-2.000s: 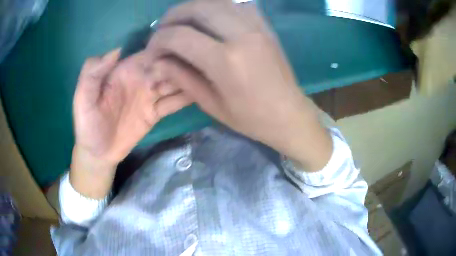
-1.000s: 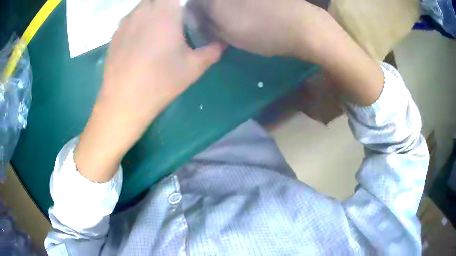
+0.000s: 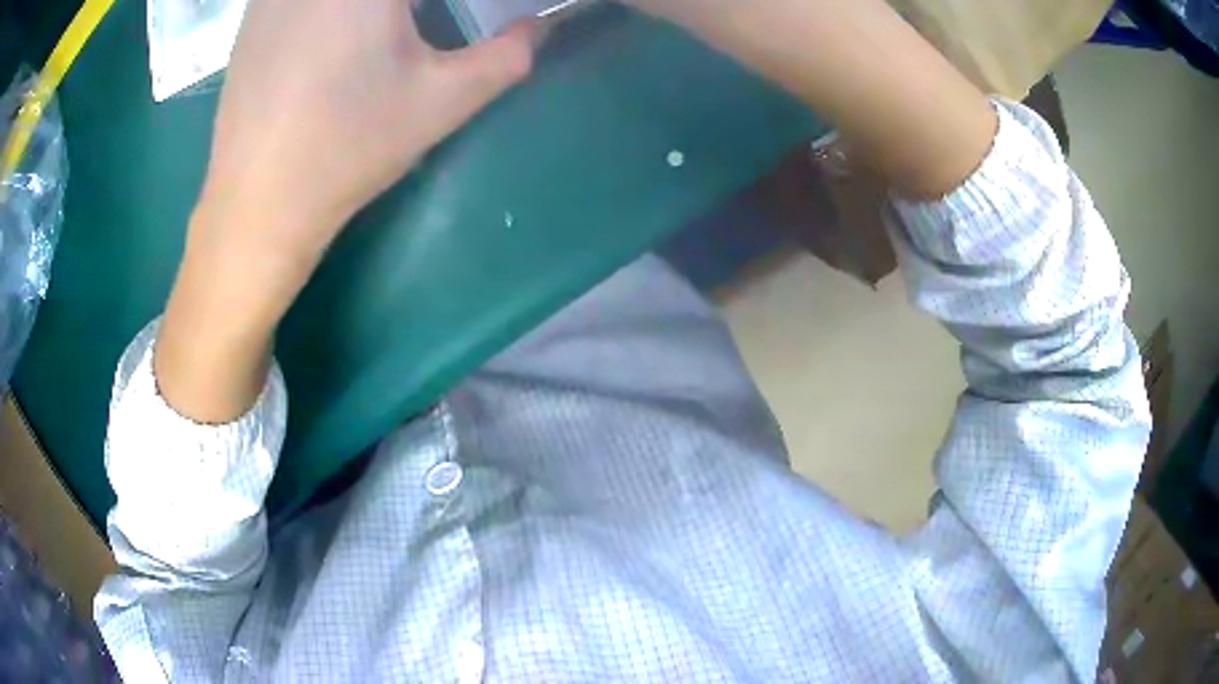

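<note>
My left hand (image 3: 341, 100) reaches to the top edge of the picture, its thumb beside a clear, shiny plastic piece (image 3: 501, 16) that is cut off by the edge. I cannot tell whether the fingers hold it. My right hand is mostly beyond the top edge; only its wrist and forearm (image 3: 856, 80) show clearly. A white sheet or slip (image 3: 187, 47) lies on the green mat (image 3: 588, 214) left of my left hand.
A clear plastic bag (image 3: 34, 227) and a yellow strip (image 3: 54, 67) are at the left edge. Brown paper (image 3: 1009, 40) is at the upper right. Cardboard (image 3: 856, 221) stands below the bench edge. A small white dot (image 3: 675, 158) is on the mat.
Both hands have moved apart from their overlapped position and up toward the top edge. The white sheet, yellow strip and brown paper have come into view as the camera turned.
</note>
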